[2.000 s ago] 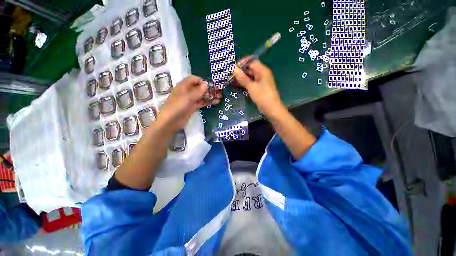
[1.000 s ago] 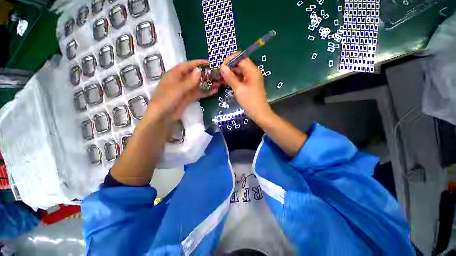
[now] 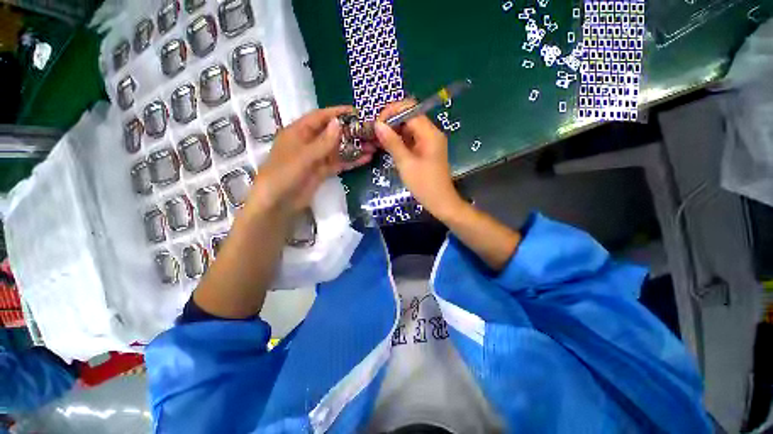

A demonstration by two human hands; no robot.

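My left hand (image 3: 309, 151) holds a small silvery metal housing (image 3: 349, 140) by its edges, above the near end of a gridded adhesive strip (image 3: 370, 55). My right hand (image 3: 415, 151) grips a slim pen-length tool (image 3: 421, 108) with a yellow band. The tool's back end points up and right; its working end is at the housing, too small and partly hidden to tell whether it touches. The fingers of both hands are close together. Loose small white frames (image 3: 381, 176) lie just below the hands.
A white-lined tray (image 3: 326, 229) with rows of silvery housings is on the left, beside a white stack (image 3: 63, 246). A second gridded strip (image 3: 610, 59) and scattered white frames (image 3: 551, 55) lie at the right. A translucent plastic bag (image 3: 750, 136) hangs at the far right bench edge.
The view has shifted over the bench. Both hands have come closer together, with the tool at the housing. Since one second ago, the tool has tilted slightly flatter.
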